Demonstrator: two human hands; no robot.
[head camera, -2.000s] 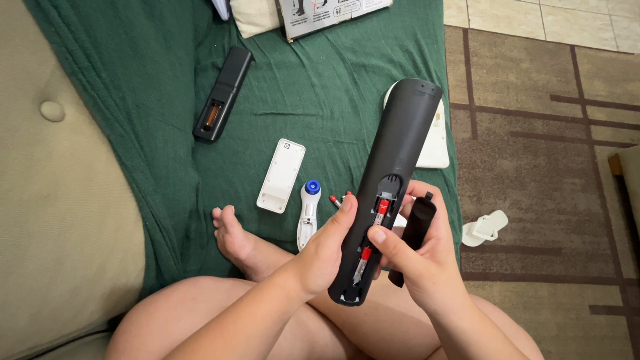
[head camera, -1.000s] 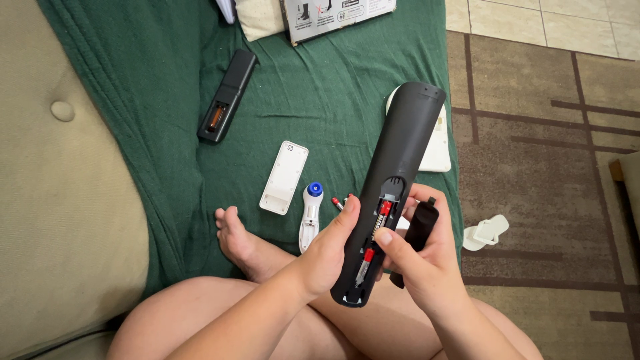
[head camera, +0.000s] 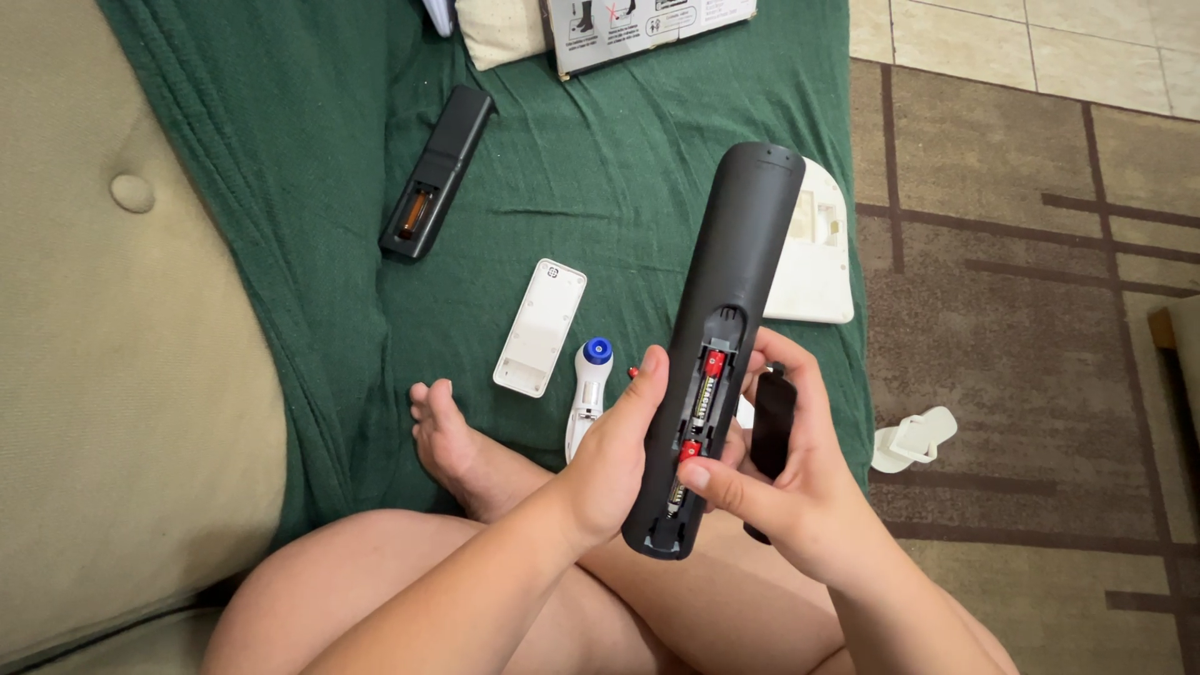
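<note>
A long black remote control (head camera: 741, 234), its back facing me, lies tilted between my hands. My left hand (head camera: 614, 450) grips its left side near the lower half. Two red-topped batteries sit end to end in its uncovered compartment, the upper battery (head camera: 710, 389) in plain sight and the lower battery (head camera: 689, 452) partly under my right thumb. My right hand (head camera: 792, 459) supports the remote's right side and also holds a black battery cover (head camera: 773, 422) in its fingers.
On the green cloth (head camera: 600, 159) lie another black remote (head camera: 438, 173) with an exposed battery, a white remote (head camera: 541, 328), a white device with a blue tip (head camera: 592, 380) and a white plastic device (head camera: 816, 267). A printed box (head camera: 647, 33) is at the top; a flip-flop (head camera: 914, 439) rests on the rug.
My right thumb has moved down along the compartment, from beside the upper battery to the lower one. The remote and my left hand have barely moved.
</note>
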